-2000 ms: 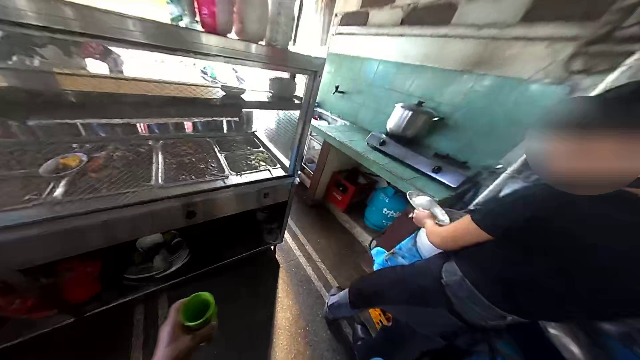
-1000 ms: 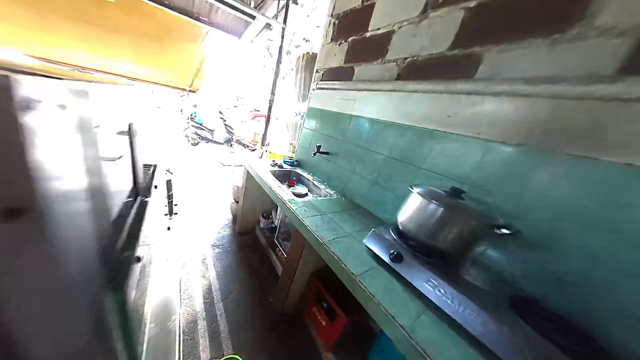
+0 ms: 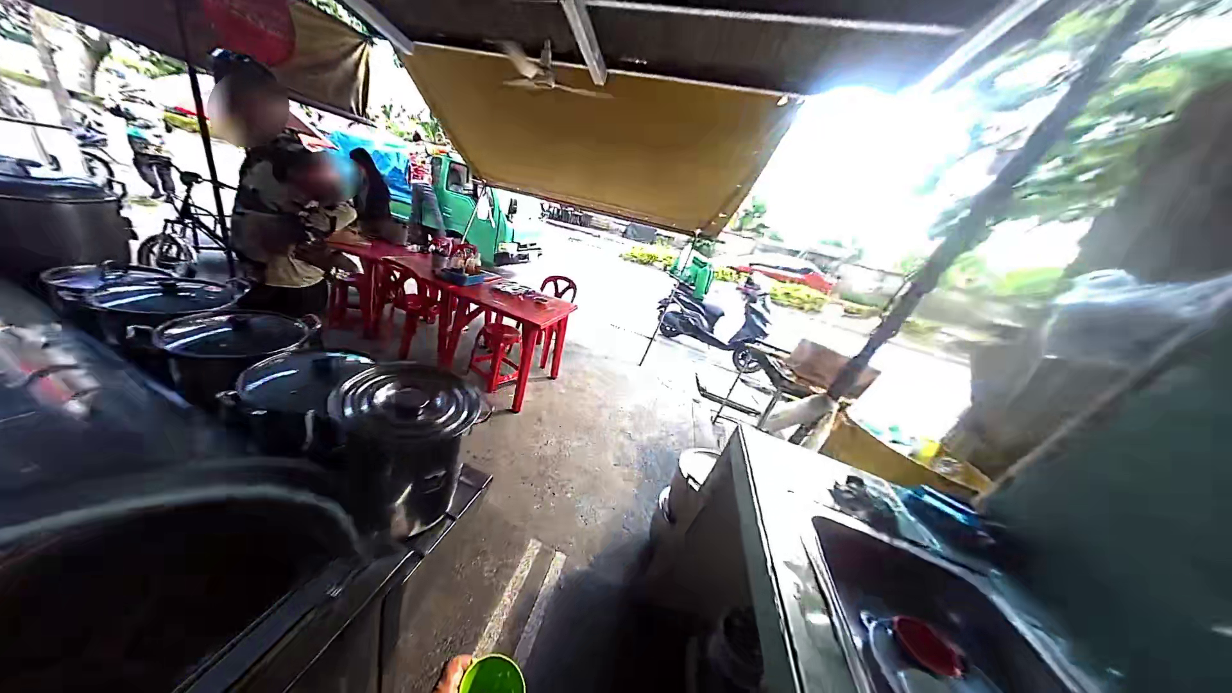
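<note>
At the bottom edge of the head view, fingers of my left hand [image 3: 450, 675] hold a green cup [image 3: 492, 676] by its side; the rest of that hand is cut off. Seen from above, the cup's round rim faces up, over the floor between the pot counter and the sink. My right hand is out of view. A metal sink [image 3: 924, 597] at the lower right holds a red dish [image 3: 928, 646] and other ware.
Lidded metal pots [image 3: 409, 452] line the left counter. Beyond them are a red table [image 3: 481, 289] with red stools, and people [image 3: 279, 212] standing at the left. The tiled sink counter [image 3: 770, 481] borders the right; a scooter [image 3: 717, 322] is parked outside.
The view has swung far from the food display and stove toward the street side, and the sink is nearer. The green cup remains in my left hand. The co-worker by the stove is out of view.
</note>
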